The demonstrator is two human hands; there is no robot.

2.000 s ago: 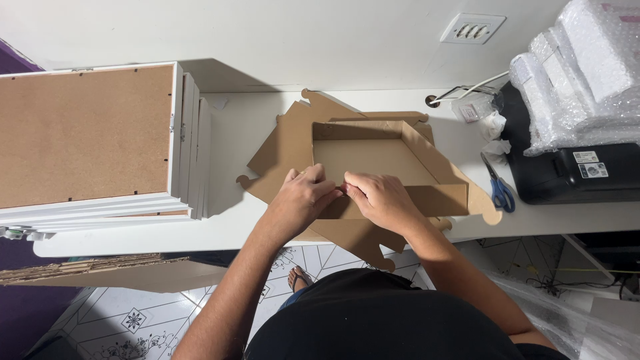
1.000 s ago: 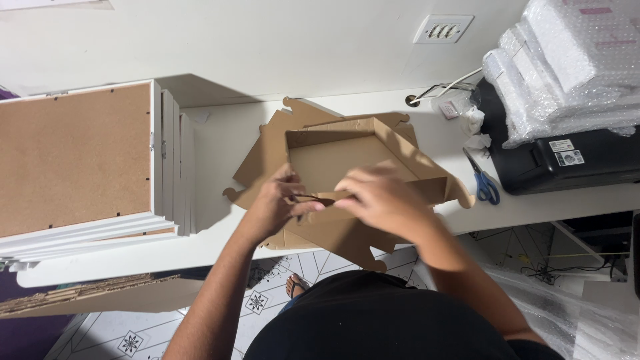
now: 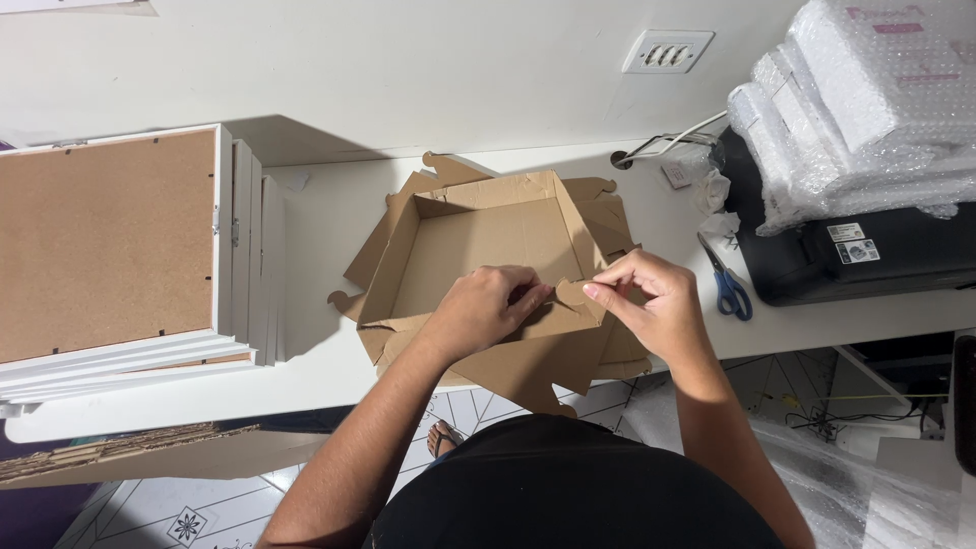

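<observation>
A shallow brown cardboard box (image 3: 488,244) with raised walls lies on the white table, on top of flat die-cut cardboard pieces (image 3: 374,255) with hooked tabs. My right hand (image 3: 648,297) pinches a curved cardboard tab (image 3: 576,293) between thumb and fingers at the near right corner. At the near wall, my left hand (image 3: 492,305) has its fingers curled over the edge; its fingertips are partly hidden, and they seem to hold the wall's cardboard.
White-backed picture frames (image 3: 107,244) are stacked at left. Blue-handled scissors (image 3: 728,290) lie at right, beside a black printer (image 3: 823,252) bearing bubble-wrapped packages (image 3: 846,114). A cable (image 3: 686,133) enters a table hole. Corrugated cardboard (image 3: 152,450) stands below the table's left part.
The box has turned on the cardboard beneath it, and its right wall now stands at an angle to the near one. My hands have moved to the near right corner.
</observation>
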